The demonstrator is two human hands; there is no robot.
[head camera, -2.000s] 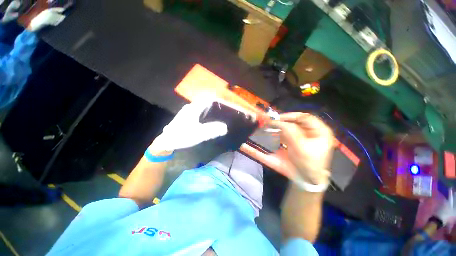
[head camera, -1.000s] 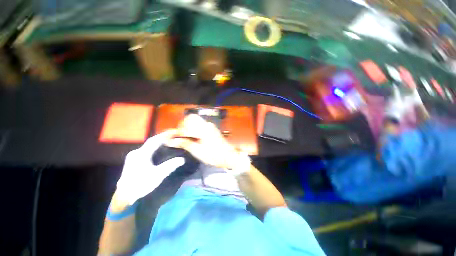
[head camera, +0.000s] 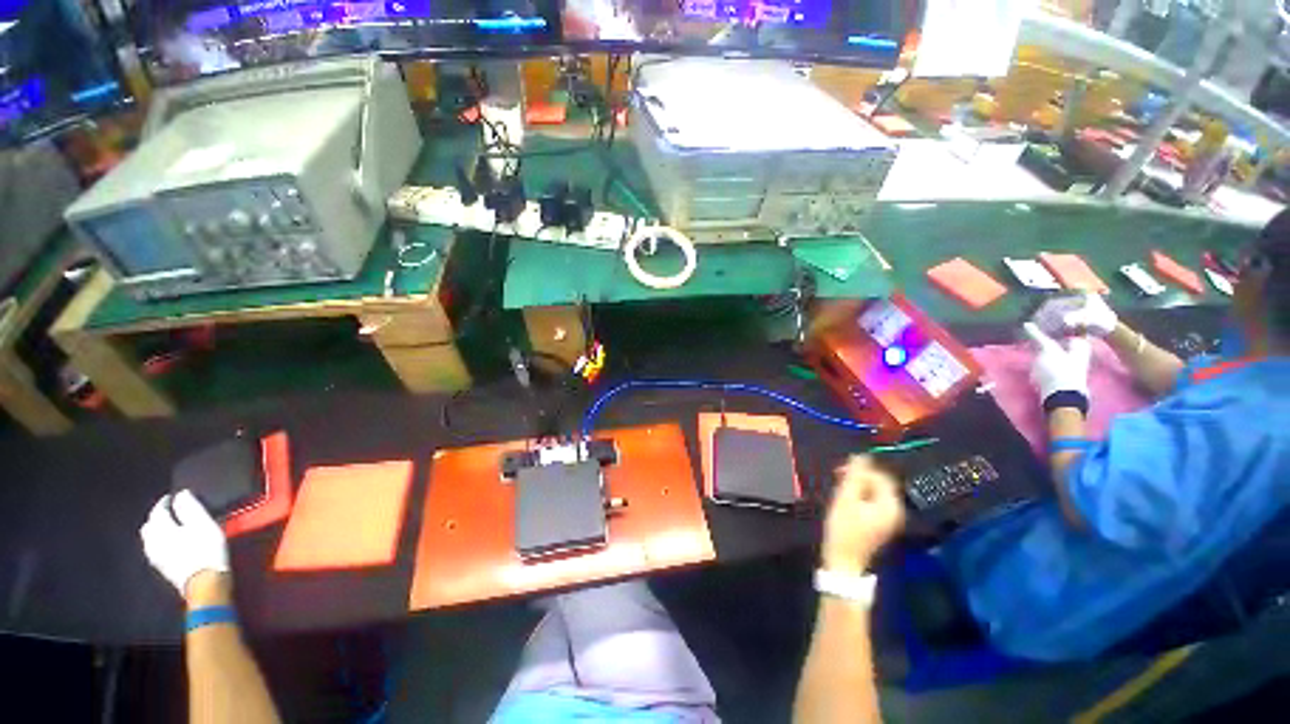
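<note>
My left hand, in a white glove, is at the far left with its fingers on the near edge of a black set-top box, which partly covers a red-orange foam pad. Another black set-top box lies on the orange-brown fixture board, against the connector block at its back. A third box lies on a foam pad right of the board. My bare right hand is curled like a fist to the right of it, slightly blurred, with nothing visible in it.
A bare foam pad lies left of the board. The remote and a green pen are right of my hand. A blue cable runs to the lit test box. A person works at right; oscilloscopes stand behind.
My hands have moved apart, left hand to the far left with a box, right hand to the right. A box now shows on the fixture board. The view has turned and takes in more bench.
</note>
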